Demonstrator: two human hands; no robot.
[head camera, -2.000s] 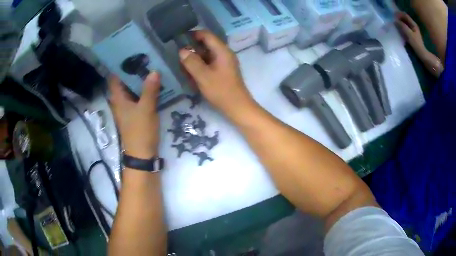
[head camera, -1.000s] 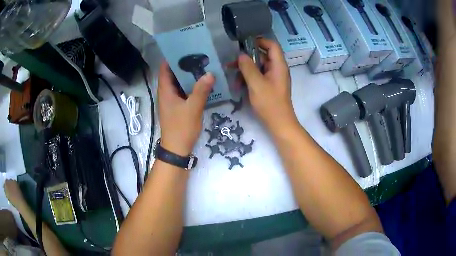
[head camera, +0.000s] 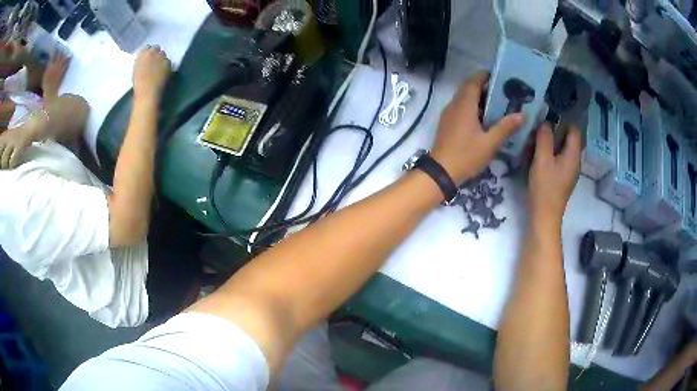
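Note:
My left hand (head camera: 468, 137), with a dark wrist strap, holds a pale blue retail box (head camera: 514, 95) upright with its top flaps open. My right hand (head camera: 554, 164) is just right of the box and holds a dark grey handheld fan (head camera: 565, 90) by its handle, head up. The fan's outline is blurred and partly hidden by my fingers. A pile of small grey three-armed parts (head camera: 483, 205) lies on the white sheet between my wrists.
Grey fans (head camera: 604, 256) lie in a row at lower right. Packed boxes (head camera: 630, 149) stand along the right. A white cable (head camera: 395, 101), black cords (head camera: 359, 164) and a black unit with a yellow label (head camera: 230, 127) lie left. People with white clothing (head camera: 69, 221) sit at far left.
The view has swung left, so the bench appears further right and people at left show. The box is still in my left hand and the fan in my right, beside it.

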